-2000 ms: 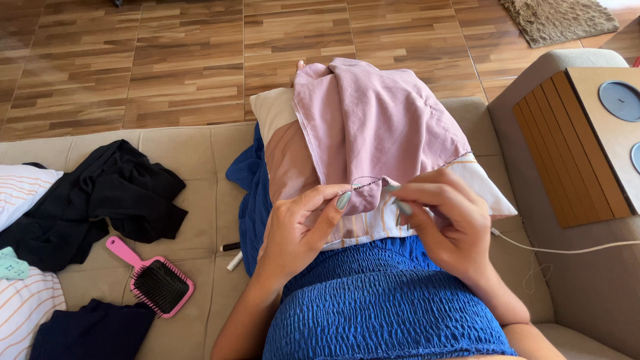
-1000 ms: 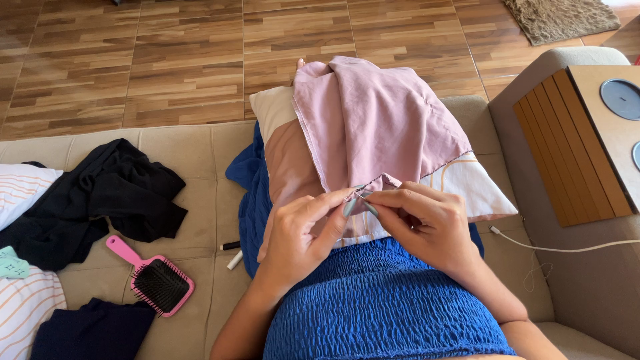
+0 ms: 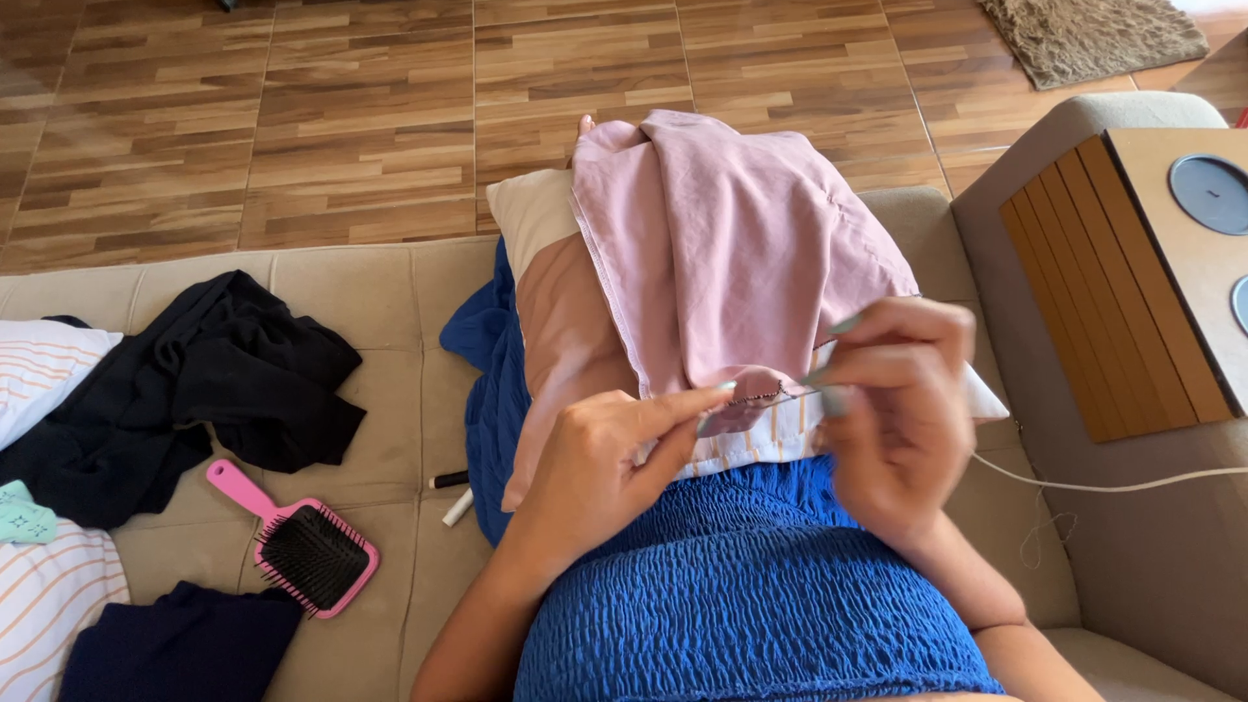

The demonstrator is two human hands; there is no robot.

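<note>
Pink cloth (image 3: 751, 234) with a dark stitched edge lies over a cushion (image 3: 561, 292) on my lap. My left hand (image 3: 614, 458) pinches the near edge of this cloth between thumb and forefinger, beside a row of dark stitches. Just right of that edge is my right hand (image 3: 892, 409), blurred, its thumb and fingertips together around something thin. A dark strand runs from the cloth's edge to those fingertips; whether a needle is there I cannot tell. The blue shirred garment I wear (image 3: 741, 604) is below both hands.
On the beige sofa (image 3: 390, 390) at left lie a pink hairbrush (image 3: 317, 556), black clothing (image 3: 253, 361), dark blue cloth (image 3: 180, 643) and striped cloth (image 3: 49, 595). Black and white slim items (image 3: 458, 507) are by the cushion. A white cable (image 3: 1102, 483) crosses at right, near a wooden armrest tray (image 3: 1185, 283).
My right hand has moved from close against my left fingertips to the right, away from the cloth's edge. My left hand still holds the edge.
</note>
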